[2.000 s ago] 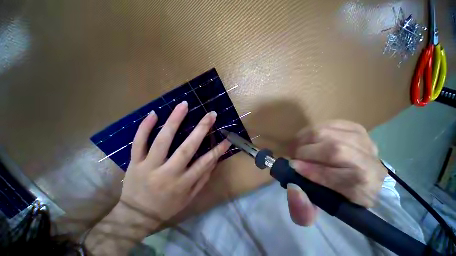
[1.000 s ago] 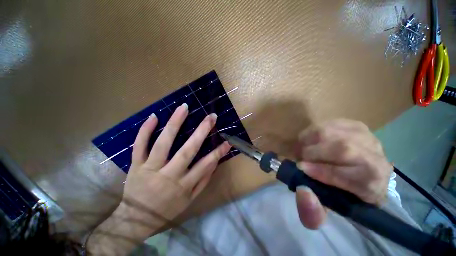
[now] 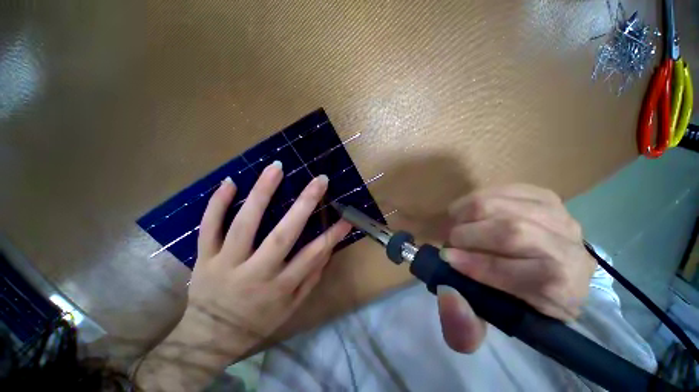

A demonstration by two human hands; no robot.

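Note:
A dark-blue solar cell [image 3: 306, 145] with pale lines lies tilted on the tan sheet. Silver tabbing ribbon [image 3: 372, 181] runs along it, with ends sticking out past its edges. My left hand [image 3: 260, 245] lies flat on the cell with fingers spread, covering its lower middle. My right hand [image 3: 521, 256] holds the black handle of the soldering iron [image 3: 475, 295]. The iron's tip is at the cell's right part, beside my left fingertips, on or just over a ribbon. Whether it touches is too small to tell.
A tangled heap of silver slivers [image 3: 627, 52] and scissors with red and yellow handles [image 3: 657, 107] lie at the upper right. Another dark cell [image 3: 27, 302] with a pale edge is at the lower left. A black cable [image 3: 644, 295] hangs at the right. The tan sheet [image 3: 230, 69] has a lower-right edge.
The iron's tip has shifted slightly up and left along the ribbon since a second ago. The ribbon there, bowed before, now looks straighter. My left hand stays on the cell.

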